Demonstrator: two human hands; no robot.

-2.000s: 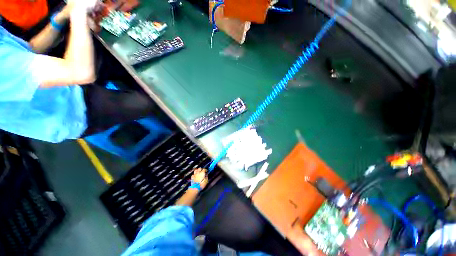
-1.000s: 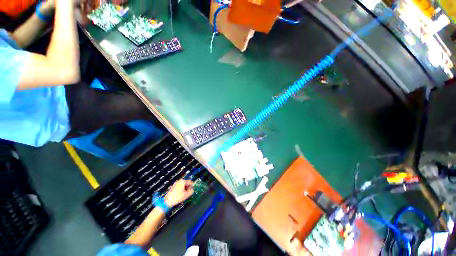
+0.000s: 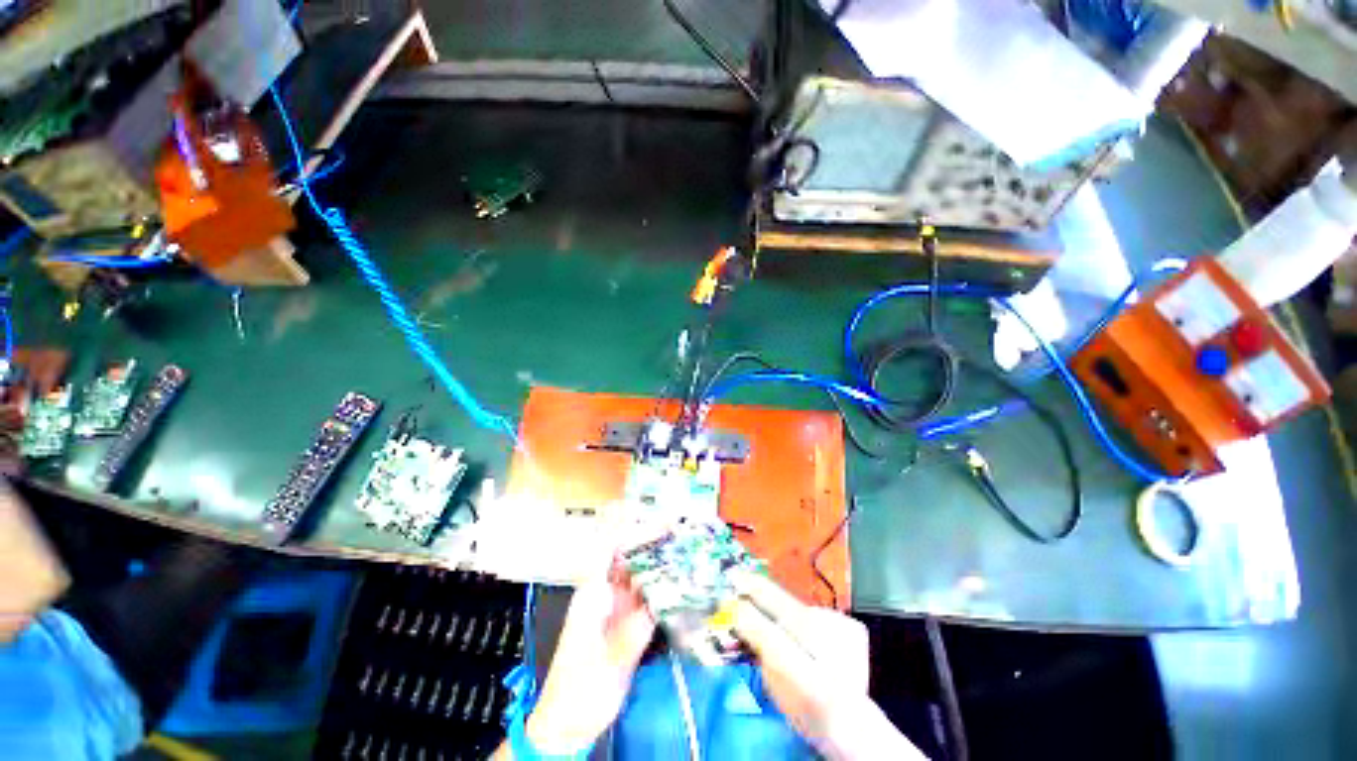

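Note:
A green-white circuit board (image 3: 692, 577) is held between my two hands, over the front edge of the orange-red fixture plate (image 3: 789, 506). My left hand (image 3: 603, 617) holds its left side; a blue band is at that wrist. My right hand (image 3: 804, 647) holds its right side. Another board (image 3: 677, 483) lies on the plate behind it, at the dark connector block (image 3: 722, 443), partly hidden by the held board. Cables run into the block from the back.
A loose board (image 3: 409, 483) and remote control (image 3: 323, 465) lie left of the plate. Behind right are an oscilloscope (image 3: 871, 156) on a shelf, a coiled black cable (image 3: 911, 384), an orange box (image 3: 1198, 364) and a tape roll (image 3: 1167, 523). A person's sleeve (image 3: 60, 691) shows lower left.
The view has swung right, bringing the fixture to the centre. My left hand has come up from the black slotted tray, and both hands now hold a board at the fixture.

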